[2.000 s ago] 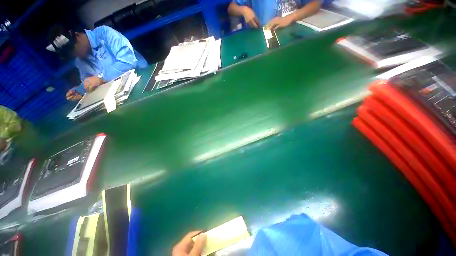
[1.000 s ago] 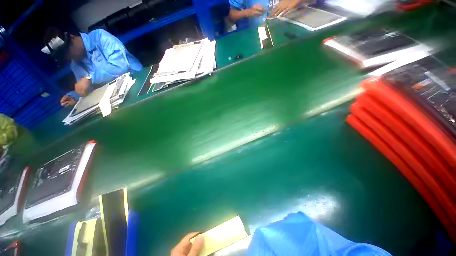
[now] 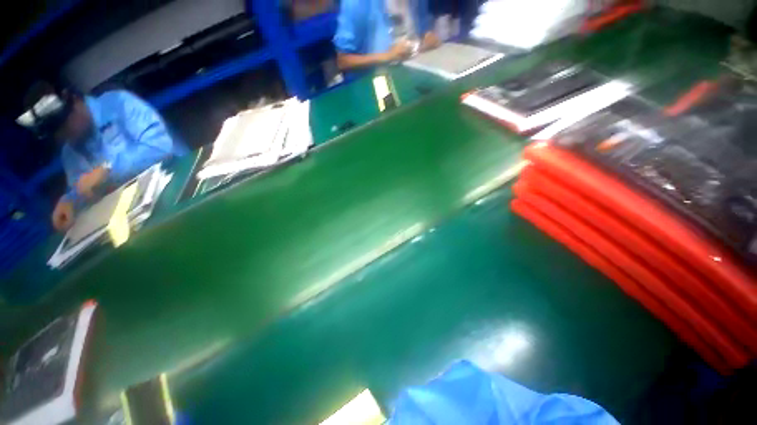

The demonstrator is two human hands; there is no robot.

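Note:
A pale-yellow backing sheet (image 3: pixel 355 410) shows at the bottom edge, cut off by the frame. No fingers show on it. A blue sleeve (image 3: pixel 490 398) of mine bulges up just right of the sheet. Neither of my hands is in the picture, so what they hold is hidden below the edge. At the lower left, a black strip with yellow edges (image 3: pixel 149 403) stands up beside a sliver of the blue bin (image 3: pixel 182 420).
Red carrier trays (image 3: pixel 614 249) are stacked at right with an open laptop base (image 3: pixel 689 166) on top. Other laptop bases lie at lower left (image 3: pixel 41 365) and upper right (image 3: pixel 539 93). Two workers in blue sit opposite, near piles of pale sheets (image 3: pixel 261 137).
The view has turned right and tilted up. The fingers that held the yellow sheet have dropped out below the edge. The bin and left laptops have shifted down and left; the red stack shows more.

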